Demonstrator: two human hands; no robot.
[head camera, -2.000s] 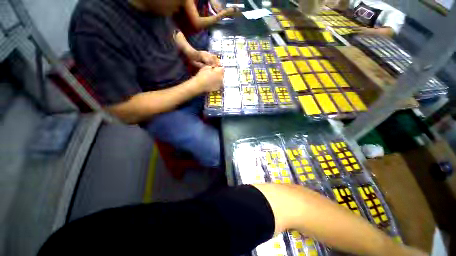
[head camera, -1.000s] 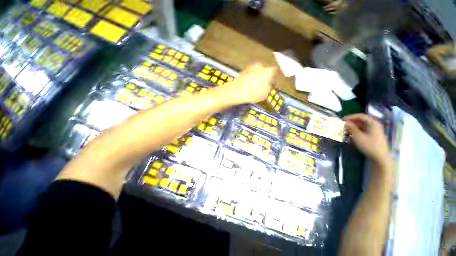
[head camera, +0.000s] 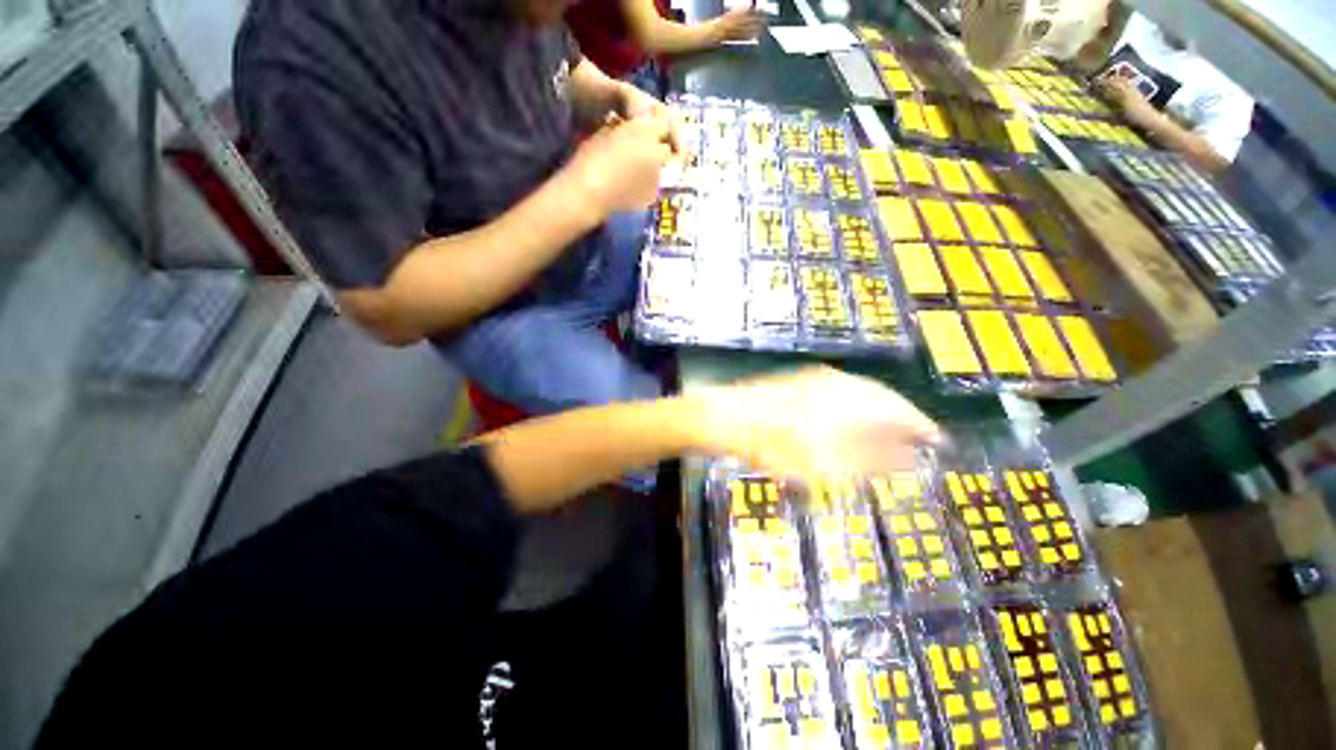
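Observation:
A clear blister tray (head camera: 721, 593) with patterned black-and-yellow panels (head camera: 1037, 677) in its pockets lies in front of me at the lower right, cut off by the picture's bottom edge. Strong glare whitens its left pockets. My left hand (head camera: 838, 428) is stretched over the tray's far edge, palm down and blurred by motion and glare. Its fingers point right, and I cannot tell whether it holds anything. My right hand is out of the picture.
A seated person (head camera: 418, 176) works at another tray (head camera: 777, 344) beyond mine. Yellow-faced panels (head camera: 979, 271) lie to its right. A pale metal post (head camera: 1172, 384) crosses the right side. A brown board (head camera: 1172, 608) and a small black object (head camera: 1298, 580) lie right of my tray.
The view has swung back left toward the coworker. My left hand has moved from the patterned panels to the tray's far edge. My right hand and the white card by it have left view.

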